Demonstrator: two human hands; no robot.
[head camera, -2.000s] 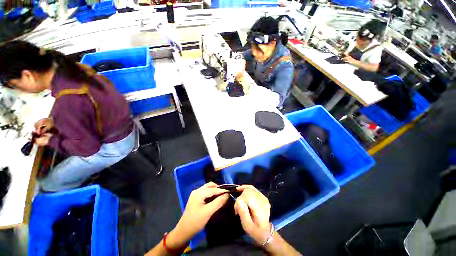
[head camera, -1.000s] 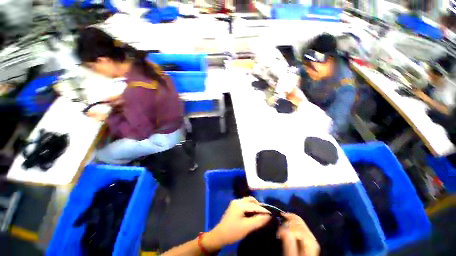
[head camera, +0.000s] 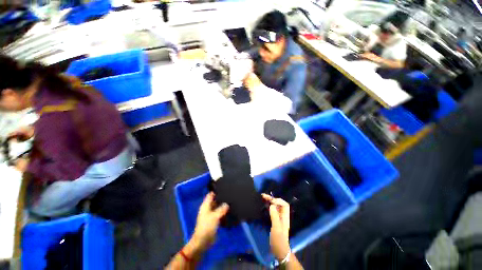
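Note:
A matt black sewn piece (head camera: 239, 196) is held spread flat over the table end and the blue crates. My left hand (head camera: 207, 217) grips its left edge, thumb on top. My right hand (head camera: 277, 213) is at its right edge, fingers bent; a small thin thing shows at the fingertips, too blurred to name. One black panel (head camera: 234, 158) lies on the white table (head camera: 253, 117), partly hidden behind the held piece. Another black panel (head camera: 279, 131) lies to its right.
A large blue crate (head camera: 334, 210) with black pieces stands below my hands. A second blue crate (head camera: 381, 176) is at its right, another (head camera: 99, 243) at lower left. A person (head camera: 79, 132) sits left; another (head camera: 288, 63) sits at a sewing machine ahead.
The black piece, earlier pinched by its edge between both hands, is now spread out flat and my hands are farther apart. The view swung right, then back left.

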